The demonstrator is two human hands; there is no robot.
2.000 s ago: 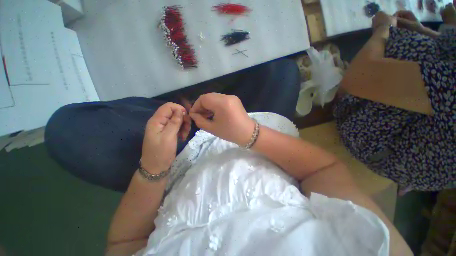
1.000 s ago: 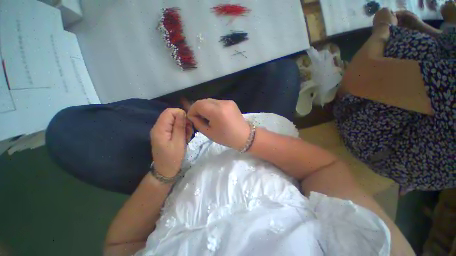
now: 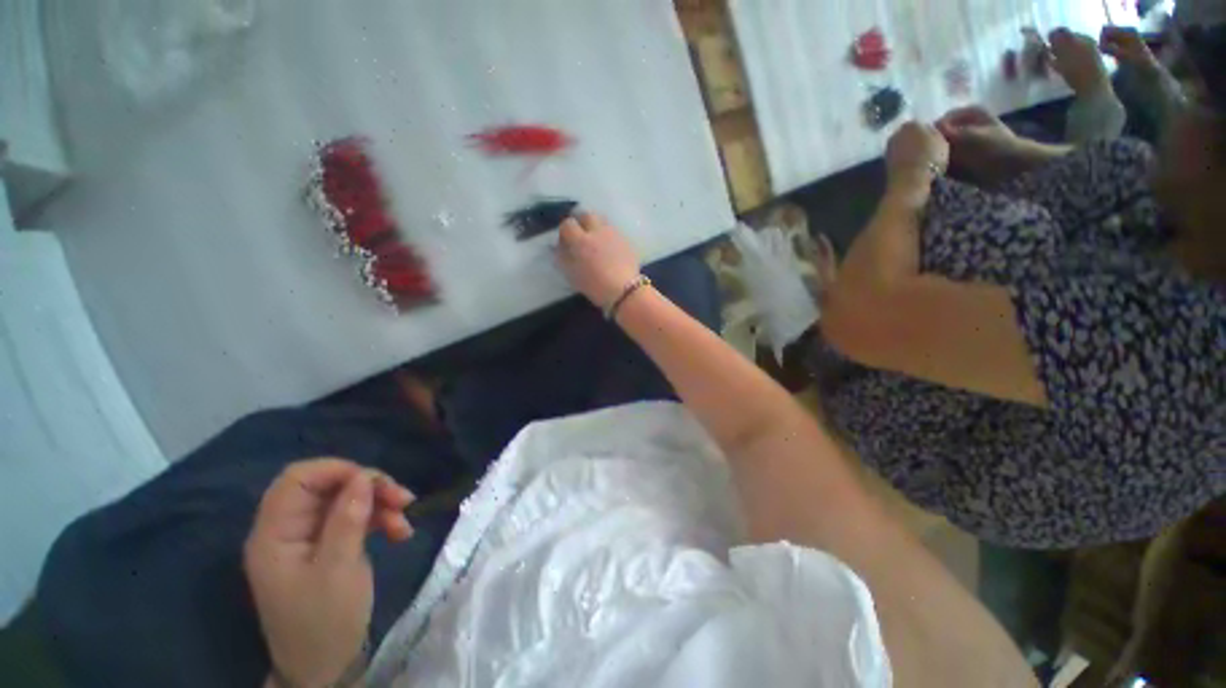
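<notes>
My right hand (image 3: 598, 258) is over the white sheeting, fingertips at the right end of the black wires (image 3: 538, 218). Its fingers are bunched; whether they pinch a wire is too blurred to tell. My left hand (image 3: 323, 558) is above my lap at the lower left, thumb and forefinger together. A tiny dark spot shows at its fingertips, too small to name. The red wires (image 3: 522, 140) lie beyond the black ones. The finished leads (image 3: 370, 222) lie in a dark red row at left, speckled white ends on their left side. Tiny white connector housings (image 3: 445, 219) lie between.
A crumpled clear plastic bag (image 3: 168, 40) lies at the far left. White cartons (image 3: 67, 390) stand at left. A tan strip (image 3: 726, 108) divides the sheeting. A person in a patterned top (image 3: 1022, 309) sits at right, with other wire bundles (image 3: 882, 106) beyond.
My hands have parted. My right hand has moved from my lap up to the black wires. My left hand is lower and further left. The view has shifted, showing more of the table's far part.
</notes>
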